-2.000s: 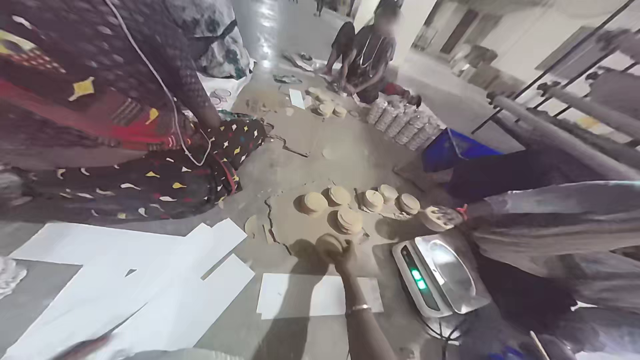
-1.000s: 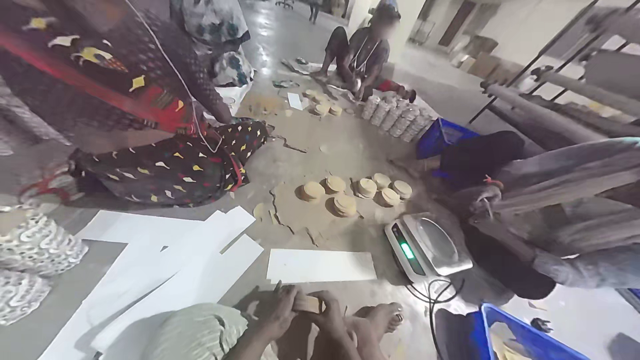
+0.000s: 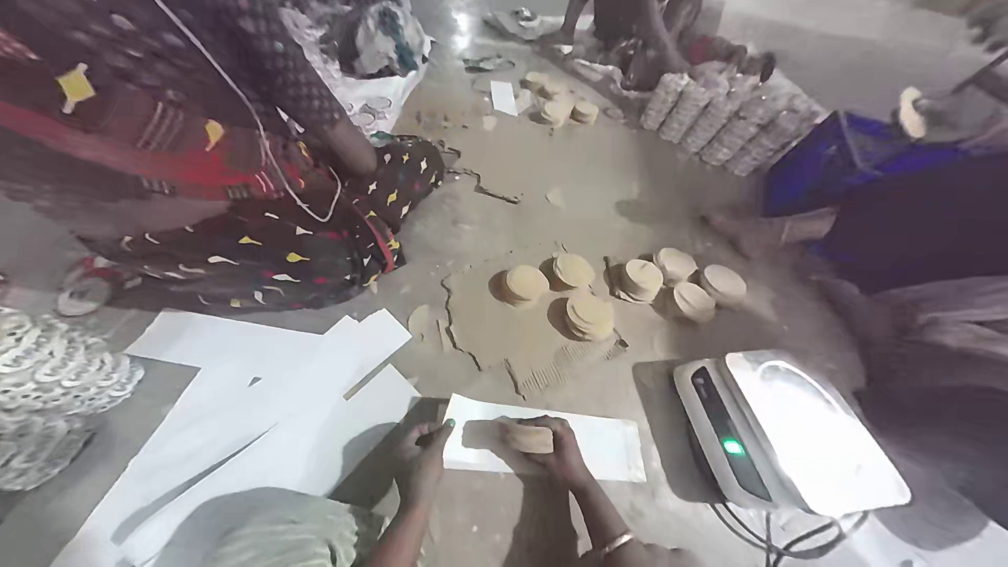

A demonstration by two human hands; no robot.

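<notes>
My right hand [image 3: 557,447] grips a short stack of round tan discs [image 3: 529,438] on its side above a white paper strip [image 3: 606,445]. At the strip's left end is my left hand [image 3: 426,450], its thumb at the paper's edge. Beyond the strip, several stacks of round tan discs [image 3: 590,316] stand on and beside a torn piece of brown cardboard [image 3: 488,323]. To the right lies a digital scale [image 3: 819,433] with a lit green display and a bare, bright plate.
White paper sheets [image 3: 260,402] overlap at the left. A person in patterned cloth [image 3: 260,252] sits at the upper left; another person's arm [image 3: 961,126] reaches in at right. Wrapped rolls [image 3: 732,118] and a blue crate [image 3: 858,161] stand at the upper right. Cables [image 3: 768,535] trail below the scale.
My hands have moved forward from near my lap to the paper strip. The co-worker's hand at the right has moved away from the scale and now holds up a pale round piece.
</notes>
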